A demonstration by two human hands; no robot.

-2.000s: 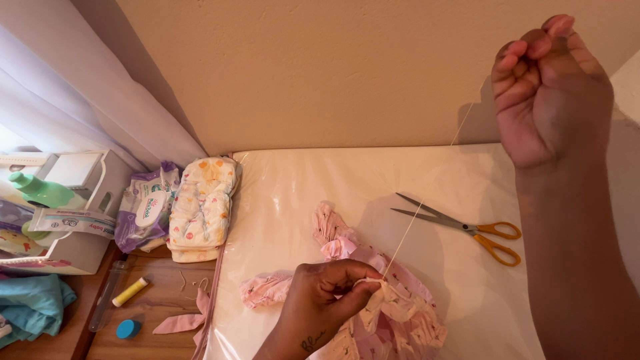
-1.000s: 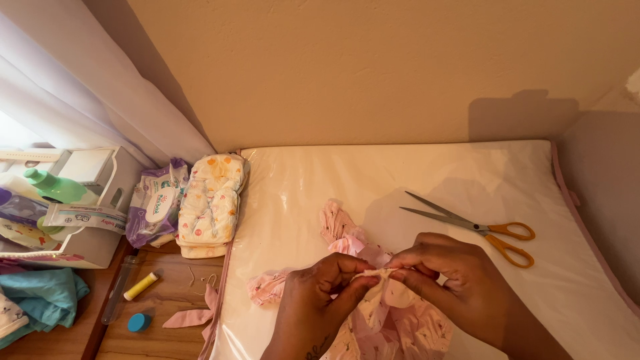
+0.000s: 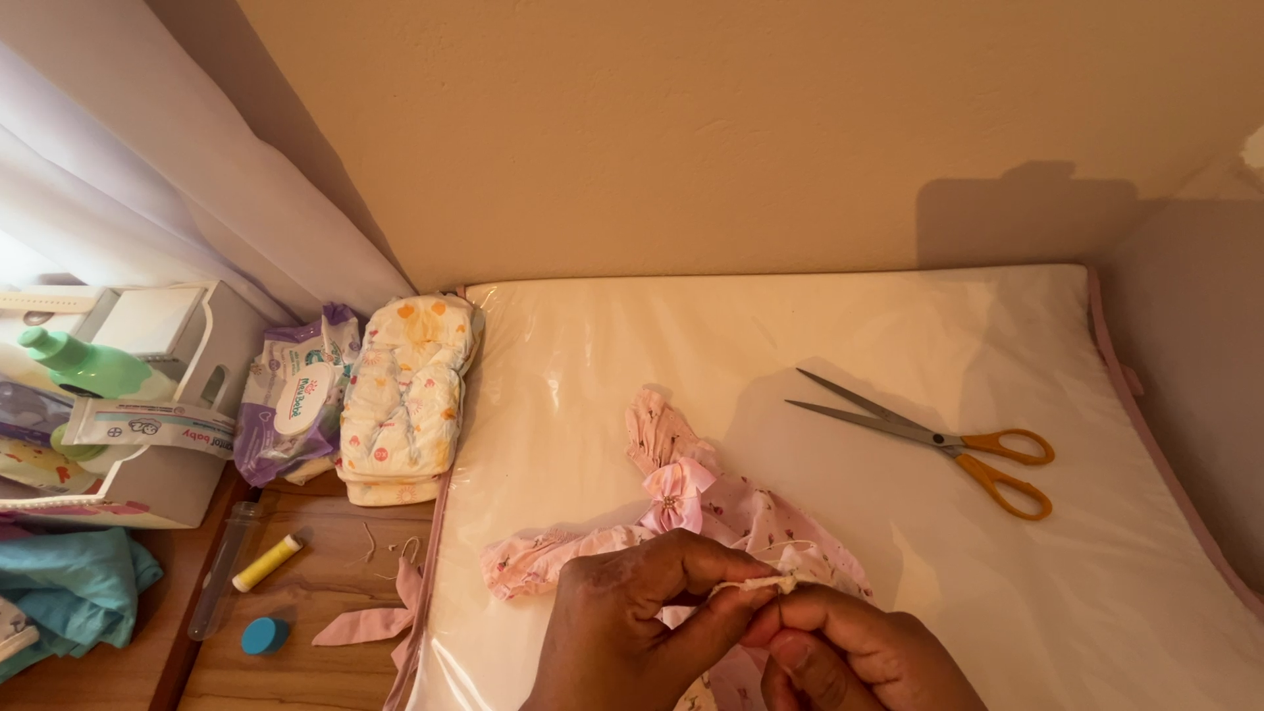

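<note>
A small pink printed garment [image 3: 770, 513] with a satin bow [image 3: 678, 496] lies on the plastic-covered changing mat [image 3: 632, 336], partly hidden by both hands. My left hand [image 3: 657, 617] pinches the garment's cream edge between thumb and fingers. Close against it, my right hand [image 3: 849, 642] has its thumb and fingertips together at the same edge; a thin, dark upright line shows there, perhaps a needle, too small to tell. A loop of pale thread [image 3: 795, 545] curves above the fingertips. Scissors with orange handles [image 3: 938, 439] lie with parted blades, right of the garment.
Stacked diapers [image 3: 410, 395] and a wipes pack [image 3: 301, 395] stand left of the mat. On the wooden top [image 3: 326, 513] lie a yellow thread spool [image 3: 268, 564], clear tube [image 3: 224, 571], blue cap [image 3: 265, 636] and pink fabric bow [image 3: 370, 624]. A white organizer [image 3: 183, 484] and teal cloth [image 3: 74, 592] are far left.
My right hand, raised high with the thread drawn taut two seconds ago, came down to the garment beside my left hand. Both hands now sit lower in view, still at the cream edge.
</note>
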